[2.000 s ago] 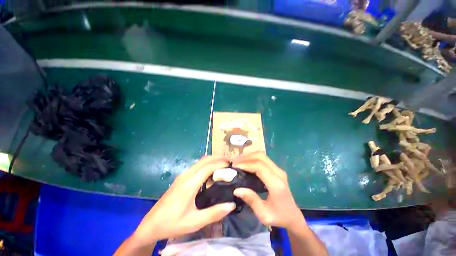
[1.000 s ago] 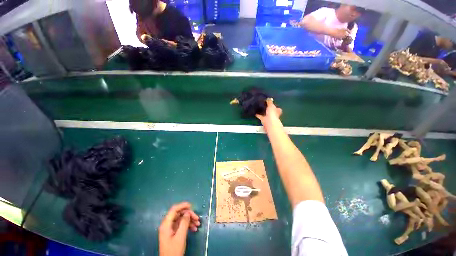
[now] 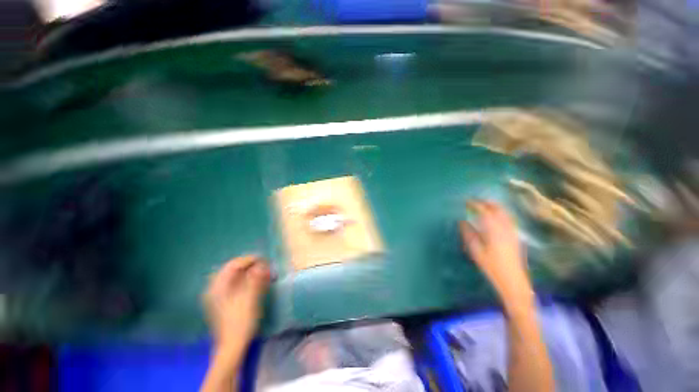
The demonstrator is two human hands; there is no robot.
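The view is strongly blurred. My right hand point(image 3: 497, 245) is over the green bench, its fingers apart and empty, just left of the pile of tan leg bodies point(image 3: 571, 180). My left hand point(image 3: 236, 295) is low over the bench, left of the cardboard glue board point(image 3: 326, 249). Its fingers are curled, and I cannot tell whether it holds anything. A small white dish point(image 3: 327, 222) sits in the brown stain on the board. A blurred tan and dark figure point(image 3: 287, 69) lies on the far green strip.
A dark blurred pile of black pieces point(image 3: 73, 245) is on the bench at the left. A white line point(image 3: 306, 133) crosses the bench. Below the bench edge are a blue bin point(image 3: 138, 367) at the left and one with a white liner point(image 3: 483, 344) at the right.
My right hand has let go of the black-dressed figure on the far strip and come back to the right. The view has tilted down and turned. My left hand remains low at the left.
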